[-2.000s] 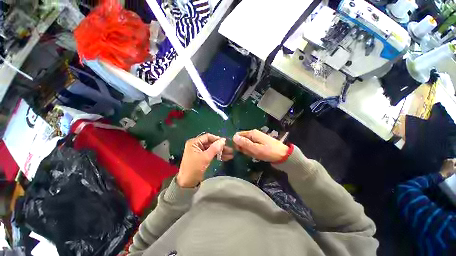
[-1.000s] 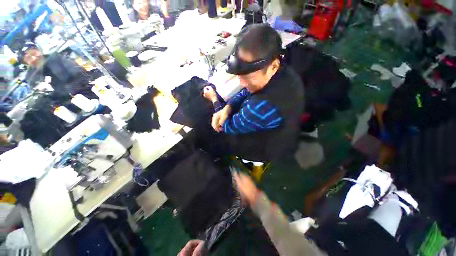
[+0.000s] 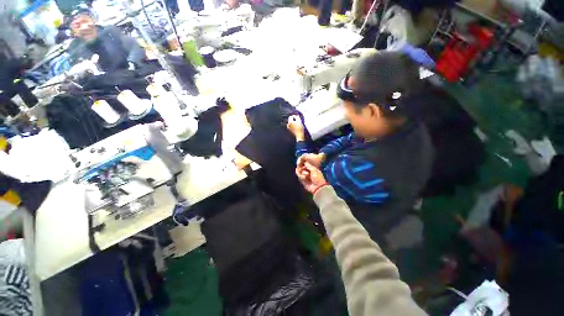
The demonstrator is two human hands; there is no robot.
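Note:
My right hand (image 3: 312, 179), with a red band at the wrist, is stretched out at the middle of the view. Its fingers meet or overlap a seated coworker's hand (image 3: 311, 161). The fingers are small and blurred, so whether they hold something cannot be told. The coworker's other hand (image 3: 295, 126) lies on black fabric (image 3: 270, 139) on the table. My left hand is not in view.
A blue-and-white overlock machine (image 3: 133, 163) stands on the white table (image 3: 59, 244) at left, with white thread cones (image 3: 106, 112) behind it. Another person (image 3: 102, 46) sits at the far left. Dark fabric (image 3: 247, 237) hangs below the table's front edge.
The view has turned from the floor and bins towards the coworker. My hands were together in front of me; my right arm is now extended to the coworker's hand, and my left hand has left the view.

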